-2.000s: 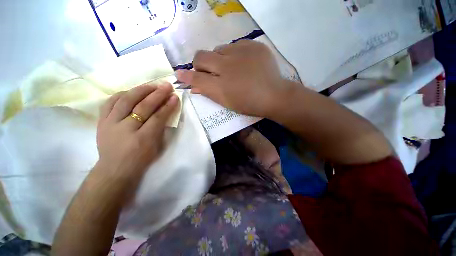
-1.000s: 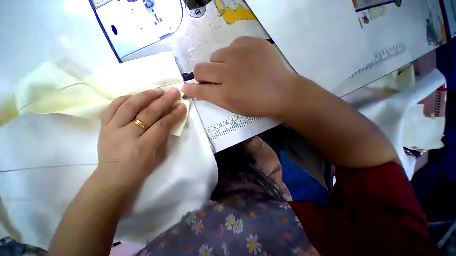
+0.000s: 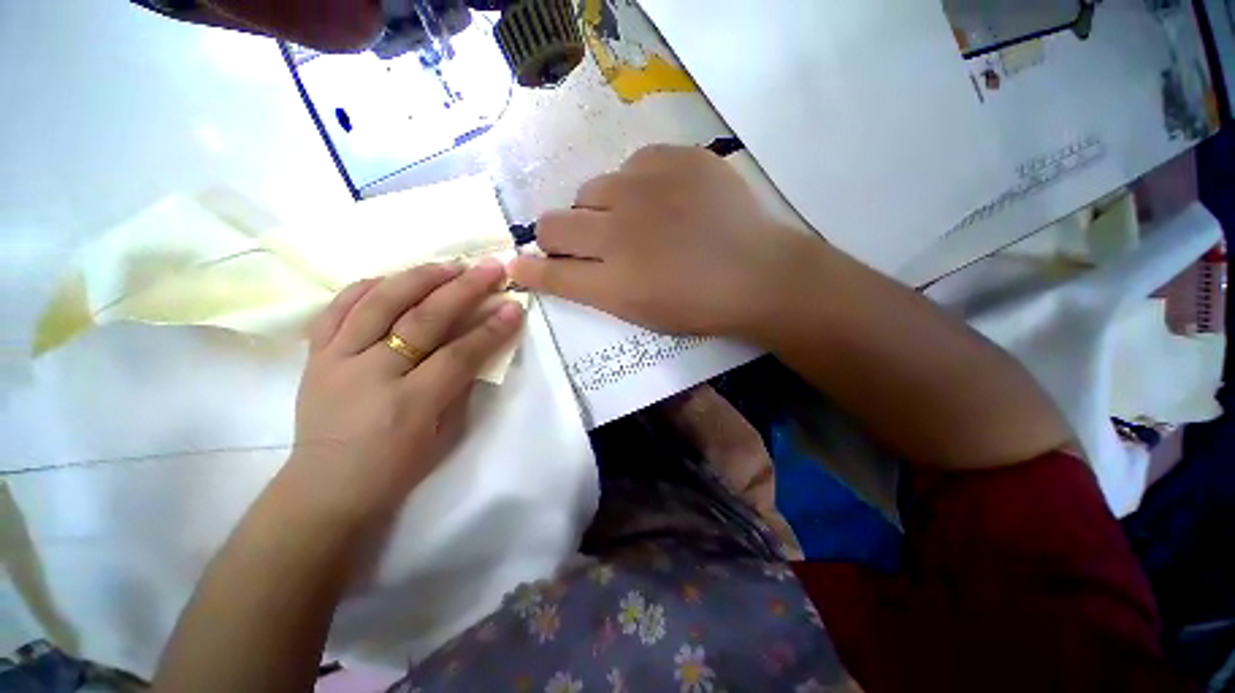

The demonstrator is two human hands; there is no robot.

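Observation:
A large white garment panel [image 3: 461, 542] covers the table at left and hangs over the front edge. A small cream folded fabric piece [image 3: 499, 366] lies on it under my left fingers. My left hand [image 3: 406, 366], with a gold ring, lies flat on the fabric, fingers together, pressing it down. My right hand [image 3: 664, 251] is closed, its thumb and fingertips at the fabric's right edge beside my left fingertips. Its fingertips seem to pinch the seam edge, but what lies between them is hidden. The needle and presser foot [image 3: 440, 68] are above the fabric, apart from it.
A dark ridged knob [image 3: 542, 43] stands beside the needle area. The red machine head [image 3: 298, 16] cuts in at the top. Yellow-marked machine bed [image 3: 650, 79], a printed ruler scale [image 3: 623, 355] and a white card cover [image 3: 867, 122] are at right. White cloth [image 3: 1084, 325] hangs at far right.
The view has shifted, so more of the machine head and knob shows at the top. Both hands keep nearly the same place on the fabric.

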